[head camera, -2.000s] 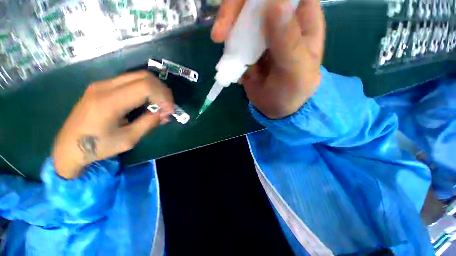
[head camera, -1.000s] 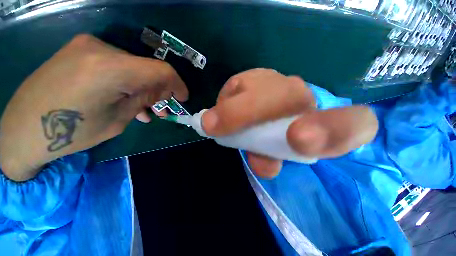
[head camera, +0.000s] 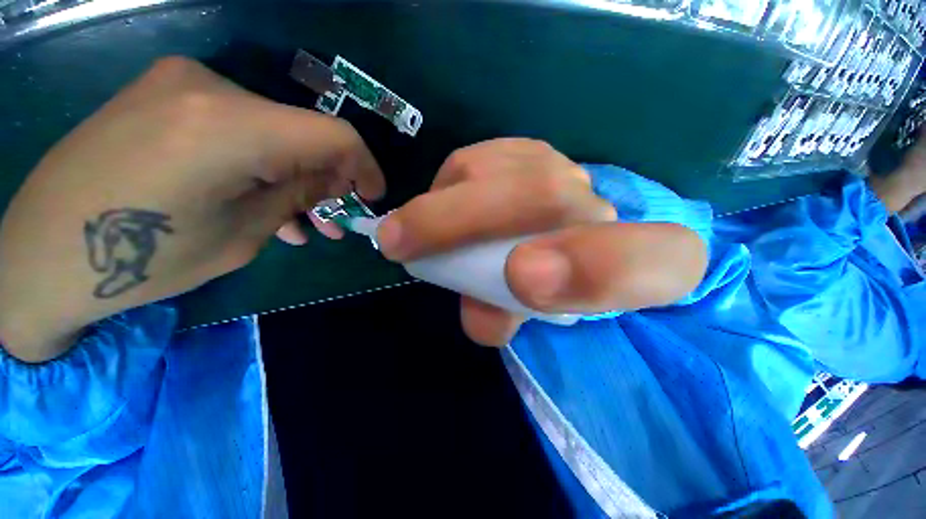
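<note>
My left hand (head camera: 193, 193) holds a small green and white PCB assembly (head camera: 340, 210) between its fingertips, low over the dark green bench mat (head camera: 569, 96). My right hand (head camera: 538, 243) grips the white glue bottle (head camera: 467, 272), which lies nearly level and points left. The bottle's nozzle is at the board in my left fingers. The needle tip is partly hidden, and I cannot tell whether it touches the board. A second PCB assembly (head camera: 374, 93) lies loose on the mat just beyond my left fingers.
A clear tray with rows of boards (head camera: 812, 127) stands at the far right. The shiny rim of another tray (head camera: 112, 8) runs along the far edge. Another person's blue sleeve (head camera: 853, 274) is at the right, with part of a hand. White and green parts (head camera: 828, 411) show at lower right.
Since two seconds ago, the bottle has tipped from upright to nearly level and its nozzle has come to the held board. In the last second, my right hand has shifted slightly left.
</note>
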